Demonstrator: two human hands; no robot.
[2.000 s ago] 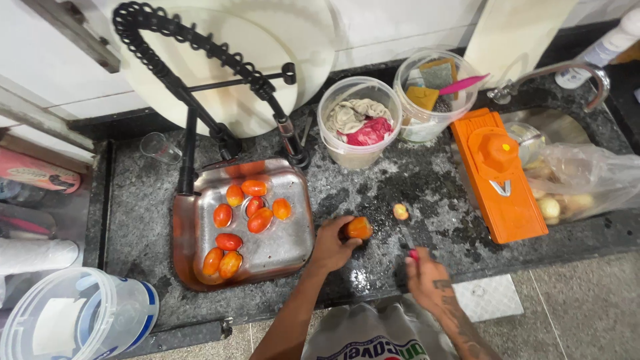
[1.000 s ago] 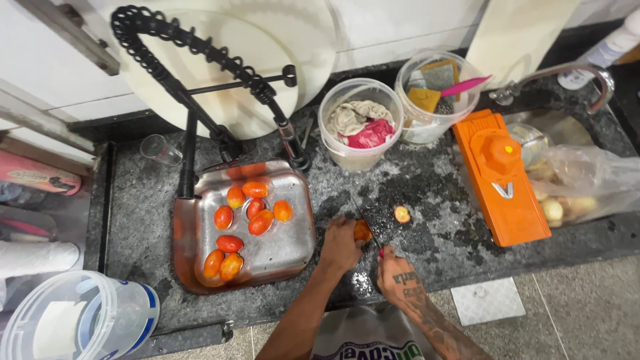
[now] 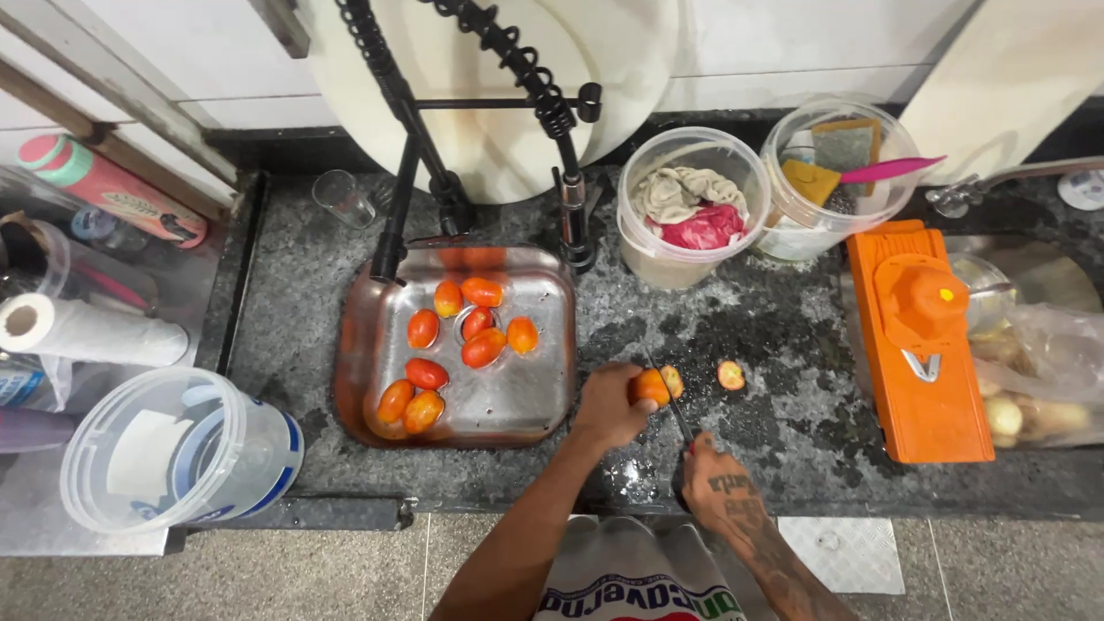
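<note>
My left hand (image 3: 614, 404) holds an orange-red tomato (image 3: 649, 388) down on the dark stone counter, just right of the sink. In my right hand (image 3: 716, 483) is a knife (image 3: 678, 407), gripped by its reddish handle. Its blade lies across the tomato's right end, where a slice (image 3: 672, 380) stands against the blade's far side. A separate tomato slice (image 3: 731, 375) rests on the counter farther right. Several whole tomatoes (image 3: 484, 348) lie in the steel sink basin (image 3: 526, 414), to the left of my hands.
A black spring faucet (image 3: 401, 198) rises behind the basin. Behind my hands stand a clear bucket with cloths (image 3: 634, 246) and another tub (image 3: 798, 237). At right, an orange mandoline slicer (image 3: 931, 414) lies beside a bag of pale vegetables (image 3: 1044, 414). An empty plastic bucket (image 3: 267, 466) stands at left.
The knife blade now shows across the tomato, with a slice at its end. One second ago my left hand covered more of the tomato. The sink tomatoes have stayed in place.
</note>
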